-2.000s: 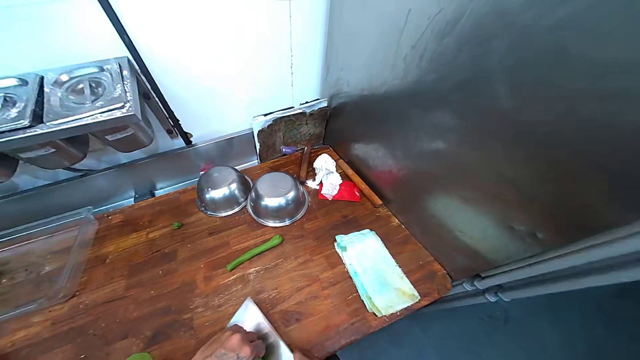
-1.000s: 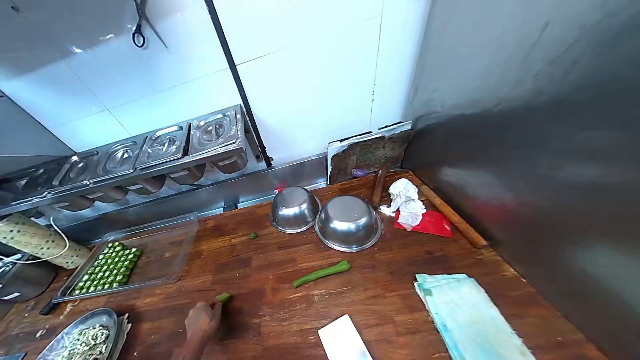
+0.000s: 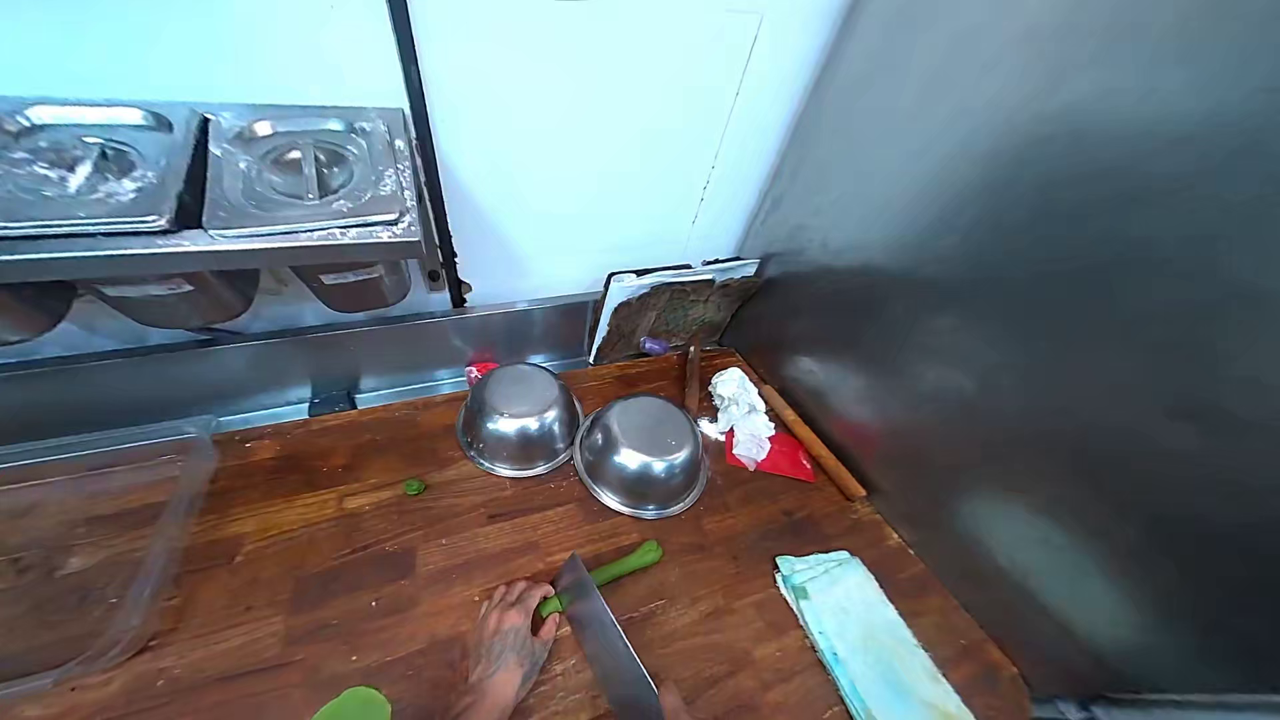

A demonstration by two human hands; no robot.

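Observation:
A green rope of dough (image 3: 628,564) lies on the wooden worktop, with the blade of a wide metal knife (image 3: 608,640) across it. My left hand (image 3: 510,640) has its fingertips on the left end of the rope, beside the blade. At the bottom edge my right hand (image 3: 672,702) is mostly out of view, closed at the knife's handle end; the handle itself is hidden. A flat green piece of dough (image 3: 355,704) lies at the lower left, and a small green bit (image 3: 414,487) lies farther back.
Two upturned metal bowls (image 3: 520,418) stand behind the dough. At the left is a clear plastic tray (image 3: 190,500). A folded cloth (image 3: 868,640), red scraper (image 3: 780,455), crumpled white wrap (image 3: 740,405) and wooden rolling pin (image 3: 815,440) lie to the right, near the metal side wall.
A second ago the left hand was left of the rope with a green piece; now it touches the rope's end. The blade has moved onto the rope. The view has shifted right.

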